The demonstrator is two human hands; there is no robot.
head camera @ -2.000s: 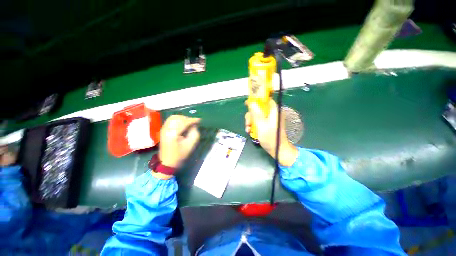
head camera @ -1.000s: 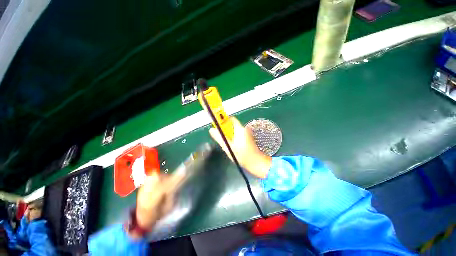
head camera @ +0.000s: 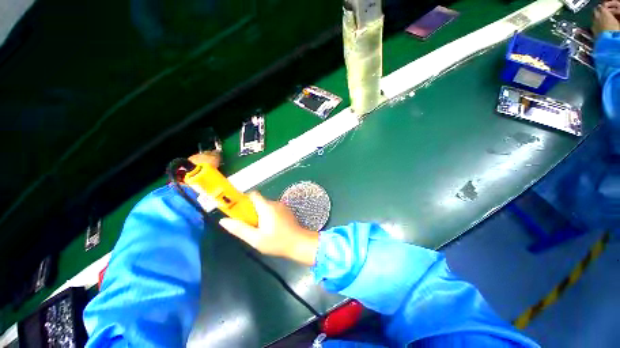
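Observation:
My right hand (head camera: 275, 230) is closed around the yellow electric screwdriver (head camera: 219, 192), which leans to the upper left, its black cord running down to the bench edge. My left arm reaches over the belt. My left hand (head camera: 207, 160) shows only in part behind the screwdriver, beside a small phone unit (head camera: 212, 144); whether it grips the unit is hidden. Another phone unit (head camera: 252, 134) lies on the belt to the right, and one more (head camera: 317, 101) lies near the post. The round grey dotted screw plate (head camera: 306, 205) lies on the bench right of the screwdriver.
A tape-wrapped post (head camera: 364, 64) stands at the white belt rail (head camera: 299, 151). At right are a blue bin (head camera: 537, 62), a phone unit (head camera: 540, 110) and another person's hand (head camera: 605, 17). A black parts tray (head camera: 58, 323) is at lower left. My left sleeve mostly hides the red bin.
The view has swung right. My left hand has moved from beside the red bin up to the belt. The phone assembly earlier on the bench no longer shows there. The screwdriver stays in my right hand.

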